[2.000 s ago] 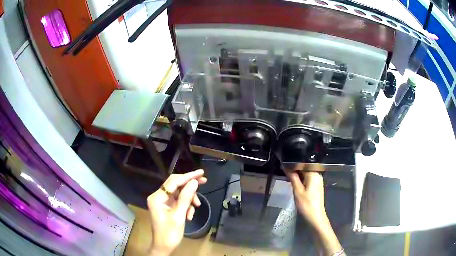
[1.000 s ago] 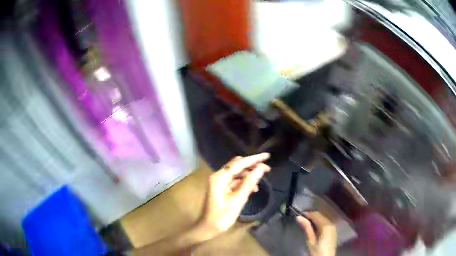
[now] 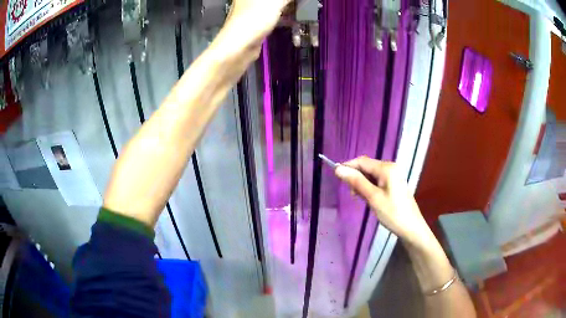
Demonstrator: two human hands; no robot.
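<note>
Long thin black straps hang down in front of me, the nearest one (image 3: 316, 186) reaching the bottom edge of the picture. My left hand (image 3: 260, 12) is raised to the top edge beside the hanging clips and cut off there; its fingers and anything in them are hidden. My right hand (image 3: 378, 186) is at mid-height, right of the nearest strap. Its thumb and fingers pinch a thin pale pointed tool (image 3: 328, 161). The tool's tip is at the strap's edge; I cannot tell if it touches.
Silver clips (image 3: 133, 25) run in a row across the top. Behind the straps is the purple-lit oven opening (image 3: 354, 124) with strip curtains. A blue bin (image 3: 186, 289) is low left, an orange-red door (image 3: 484, 136) is right, and a grey-green stool or small table (image 3: 471, 242) is lower right.
The view has swung left from the machine to the hanging straps. My left hand has gone up to the clips. My right hand has risen, with the pale tool now plainly visible.
</note>
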